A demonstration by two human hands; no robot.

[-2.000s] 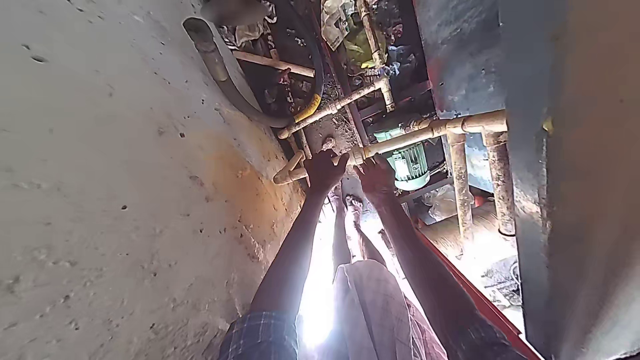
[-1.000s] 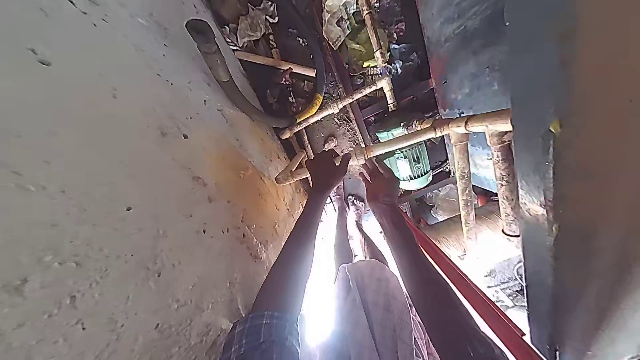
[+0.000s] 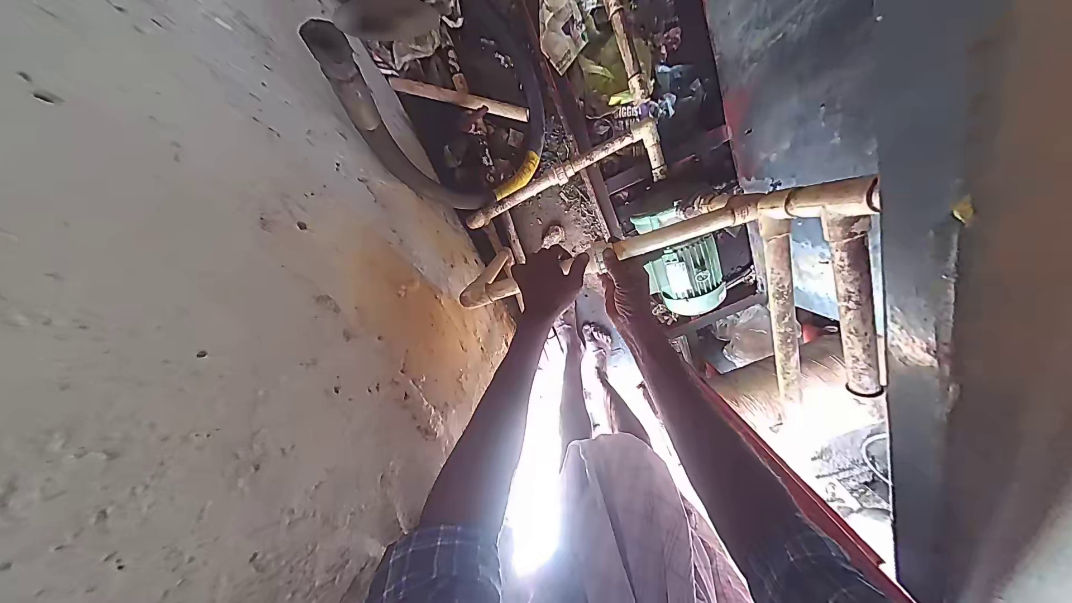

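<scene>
My left hand (image 3: 548, 283) is wrapped around a dirty cream plastic pipe (image 3: 678, 234), close to its bent left end near the wall. A short way to the right, my right hand (image 3: 624, 285) grips the same pipe, just beside a joint fitting (image 3: 598, 256) that shows between the two hands. From there the pipe runs right to tee fittings with two downward pipe stubs (image 3: 783, 310). A green finned electric motor (image 3: 688, 272) sits below the pipe, right of my right hand. My palms are hidden, and the fingers are partly in shadow.
A rough plastered wall (image 3: 209, 335) rises close on the left, with a thick dark hose (image 3: 377, 146) curving beside it. Another thin pipe (image 3: 561, 174) crosses ahead. Grey metal panels (image 3: 804, 100) stand at the right. A red metal edge (image 3: 804, 486) runs beside my right arm.
</scene>
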